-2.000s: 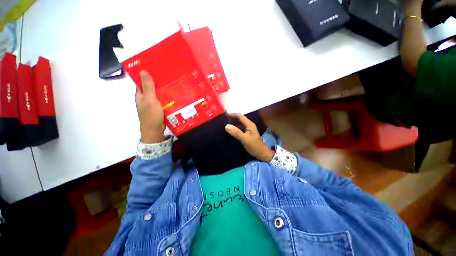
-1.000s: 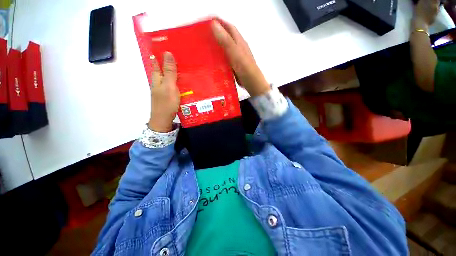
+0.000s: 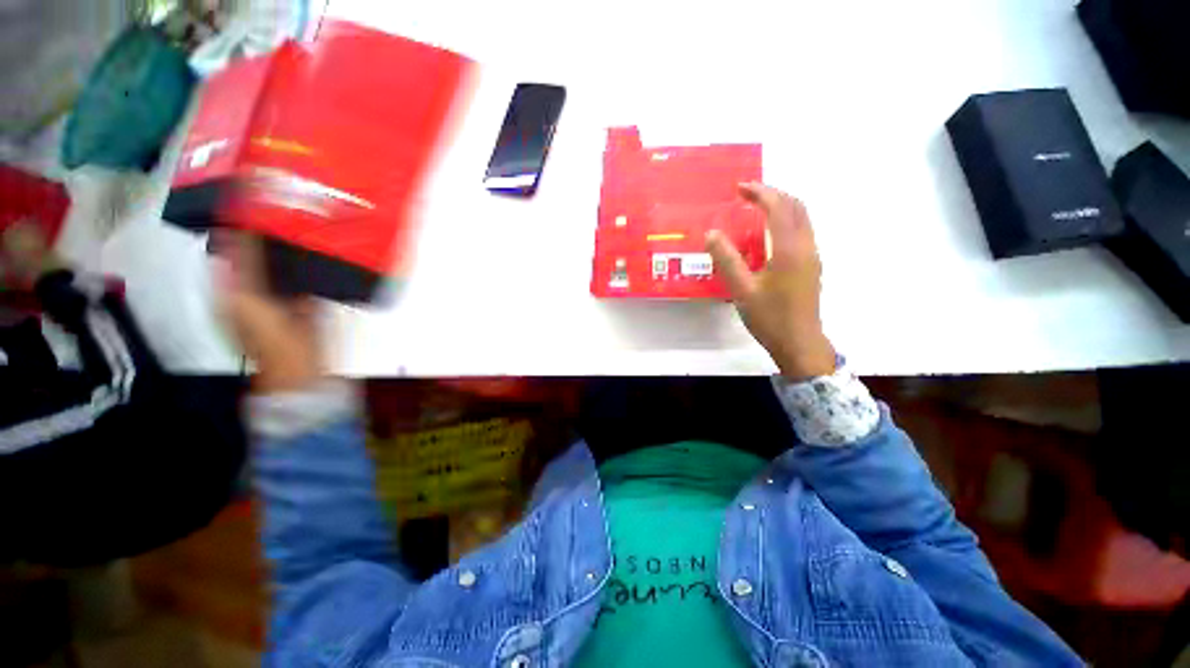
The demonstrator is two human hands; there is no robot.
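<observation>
My left hand [image 3: 272,320] is blurred and holds a sleeved box [image 3: 346,144] by its lower end, at the left over the table. The box is red above with a black lower part, tilted and blurred. My right hand [image 3: 780,281] is over the right edge of the flat red sleeve blanks [image 3: 679,222], thumb and fingers apart. Whether its fingertips touch the card I cannot tell. The blanks lie in front of me, printed side up, with a white label near the lower edge.
Another red and black sleeved box [image 3: 215,144] stands behind the held one. A smartphone [image 3: 526,138] lies left of the blanks. Black boxes [image 3: 1037,172] lie at right on the white table [image 3: 861,78]. A person's black sleeve with white stripes [image 3: 105,379] is at far left.
My left hand has carried the sleeved box away from my body to the left. My right hand has let go of it and is now over the flat blanks. The view has turned left.
</observation>
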